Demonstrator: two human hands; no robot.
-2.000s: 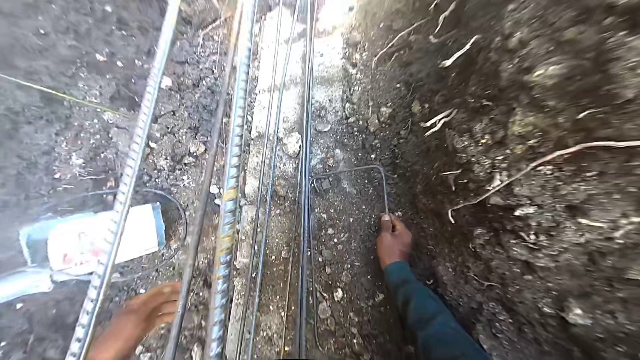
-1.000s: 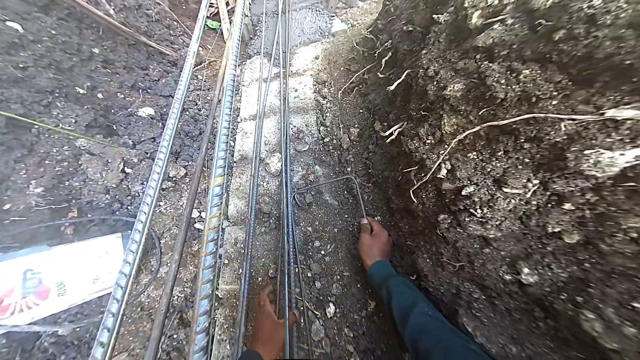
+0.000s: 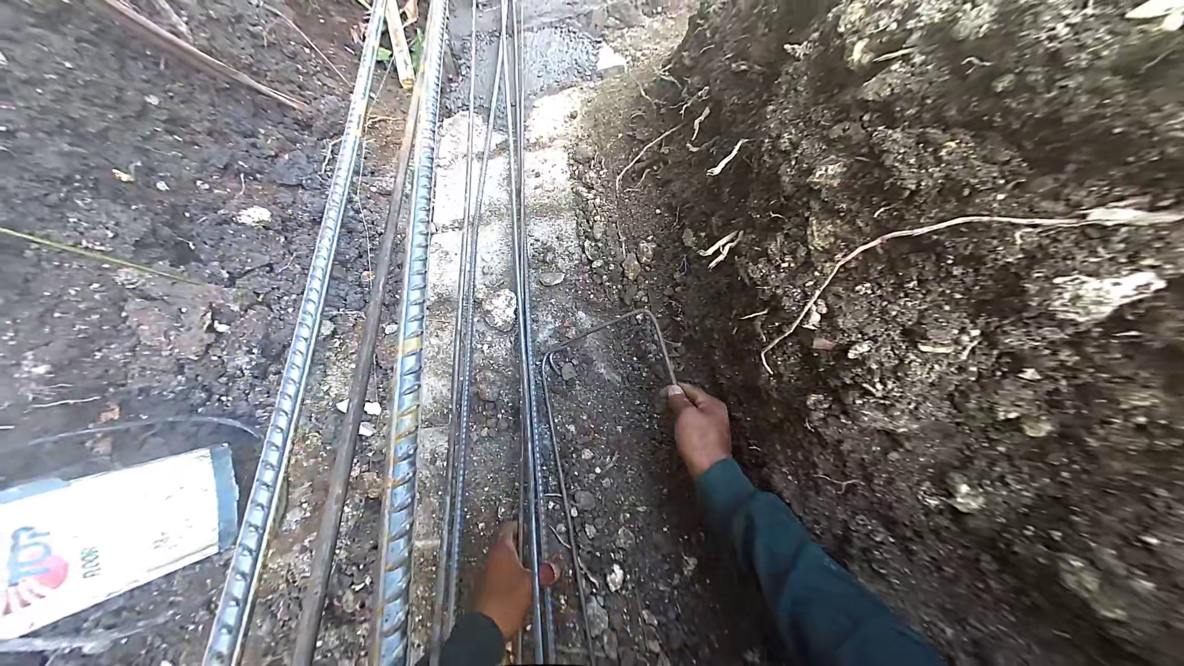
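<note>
My right hand (image 3: 700,427), in a dark teal sleeve, grips one end of a thin bent steel rod (image 3: 597,330). The rod runs left from a corner above the hand, then bends down beside the bundle of thin steel bars (image 3: 524,370). My left hand (image 3: 507,583) is at that bundle, low in the view, its fingers around the bars. Left of it run a thick ribbed rebar (image 3: 404,444), a smoother dark bar (image 3: 347,444) and another ribbed rebar (image 3: 301,347), all lengthwise.
A rough earth bank (image 3: 925,370) with roots rises on the right. A pale concrete strip (image 3: 550,190) lies under the bars. A white printed bag (image 3: 120,536) lies on dark soil at the left. Sticks (image 3: 398,46) are at the top.
My left hand has moved right, from beside the left bars to the thin bundle, and closed on it. My right hand has kept hold of the bent rod. The view has shifted.
</note>
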